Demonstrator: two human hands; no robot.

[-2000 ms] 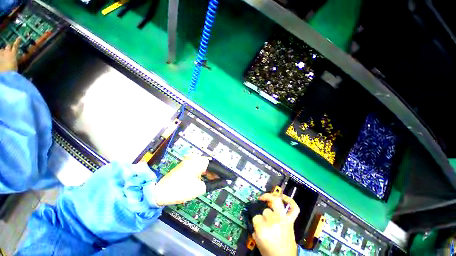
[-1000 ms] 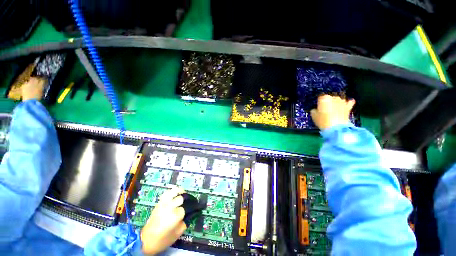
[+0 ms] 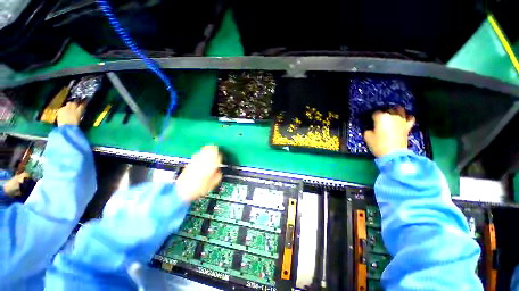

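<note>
My right hand point(image 3: 390, 132) is in the tray of blue-violet components point(image 3: 378, 92), fingertips down among the pieces; what it grips is hidden. My left hand point(image 3: 200, 173) is blurred, over the upper left edge of the dark pallet point(image 3: 272, 182), with its fingers at the edge of the green mat; I cannot tell whether it holds anything. The pallet carries rows of green circuit boards point(image 3: 264, 219) with pale areas. The tray of yellow components point(image 3: 307, 133) and the tray of brown-silver components point(image 3: 246, 95) stand to the left of the blue-violet one.
A second pallet with an orange side bar point(image 3: 361, 250) lies at the right, partly under my right sleeve. A neighbour's hand point(image 3: 69, 113) is at trays at the upper left; another hand point(image 3: 14, 185) shows at the left edge. A blue coiled cord point(image 3: 136, 51) hangs before the metal-edged shelf point(image 3: 250, 63).
My right hand went from the pallet to the blue-violet tray and is still there. My left hand has moved up off the boards towards the mat. The view has swung round and levelled.
</note>
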